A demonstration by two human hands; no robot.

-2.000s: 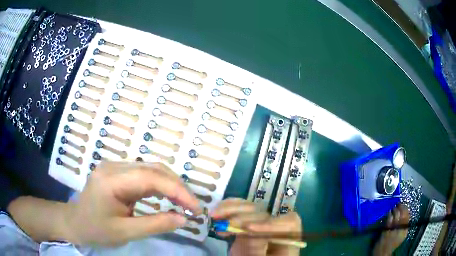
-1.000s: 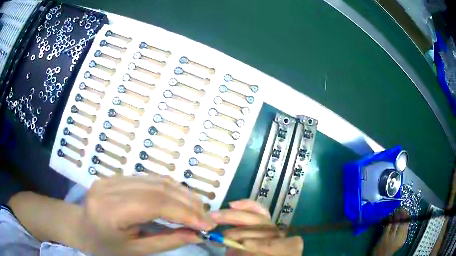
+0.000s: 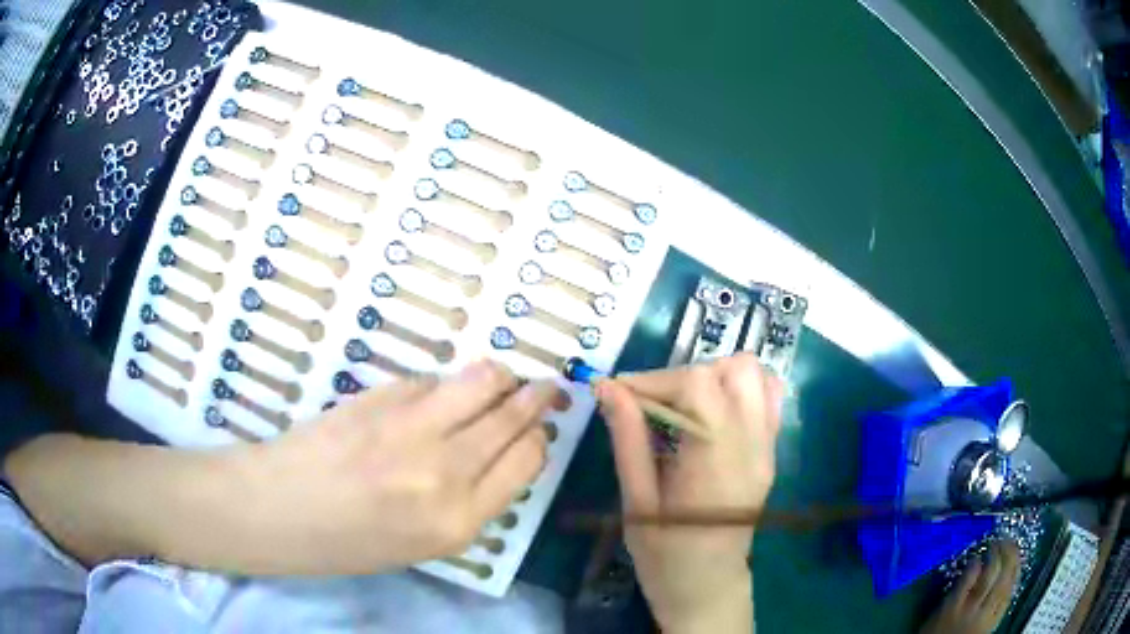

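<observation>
My right hand (image 3: 700,446) holds a thin brush (image 3: 638,399) like a pen. Its blue tip touches or hovers just over the right end of a slot in the right column of the white parts tray (image 3: 521,124). My left hand (image 3: 434,464) lies palm down over the lower middle of the tray, fingertips beside that slot; whether it holds anything is hidden. Slim parts with round heads lie in the tray's tan slots. Two grey metal fixture bars (image 3: 778,325) stand right of the tray, their lower parts covered by my right hand.
A black tray (image 3: 87,173) with loose silver rings is at the left. A blue bin (image 3: 898,495) with a round-topped bottle (image 3: 979,471) is at the right. Another person's hand (image 3: 985,594) is near a pile of small metal parts (image 3: 1010,533). Green surface (image 3: 694,87) lies beyond.
My right hand has moved up from the tray's lower edge, bringing the brush tip to the right column. My left hand has turned flatter and moved up and right over the tray.
</observation>
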